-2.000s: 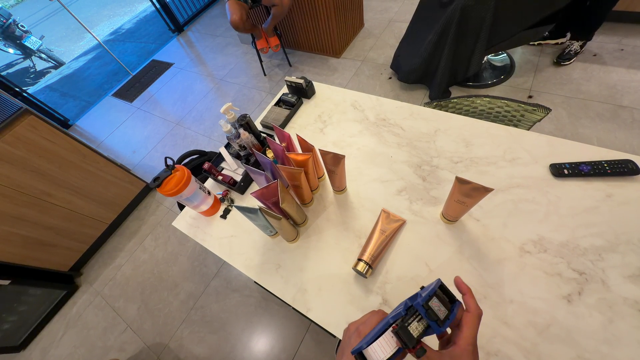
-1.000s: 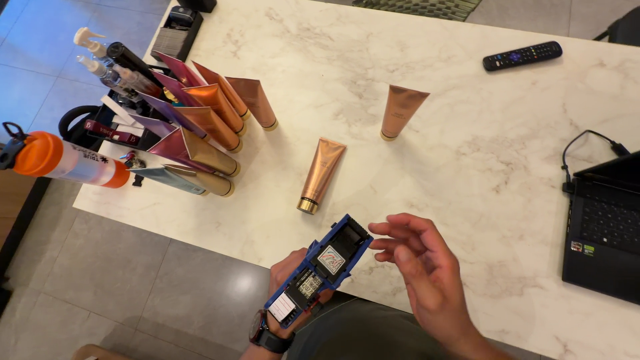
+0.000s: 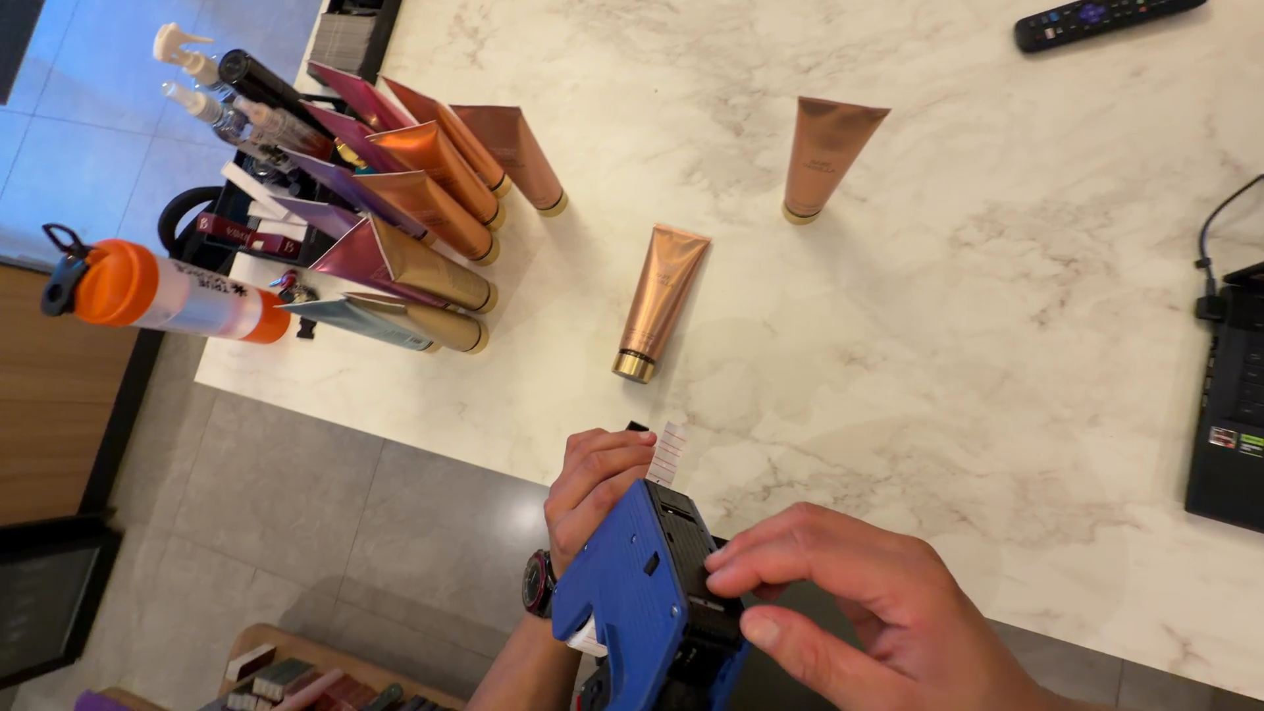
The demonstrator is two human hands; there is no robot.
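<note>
My left hand (image 3: 592, 494), with a watch on its wrist, is behind a blue and black price labeler (image 3: 642, 592), its fingers wrapped at the far side and partly hidden. A strip of white labels with red lines (image 3: 669, 454) sticks out of the labeler's upper end. My right hand (image 3: 849, 592) has fingertips at the labeler's black side, thumb and fingers apart. Beyond the hands, a shiny copper-coloured tube (image 3: 662, 301) lies on the marble-patterned table (image 3: 938, 395). A matte copper-coloured tube (image 3: 832, 153) stands on its gold cap farther back.
Several standing cosmetic tubes (image 3: 444, 207) crowd the table's left end, with spray bottles (image 3: 212, 109) and an orange-lidded bottle (image 3: 178, 291) beside them. A remote control (image 3: 1101, 20) lies at the back right, a laptop (image 3: 1229, 425) at the right edge. A shelf of small items (image 3: 316, 681) is low left.
The labeler, with its inside showing a second ago, now shows its blue side, and a label strip sticks out. My right hand has come to its side. The view has moved closer to the table.
</note>
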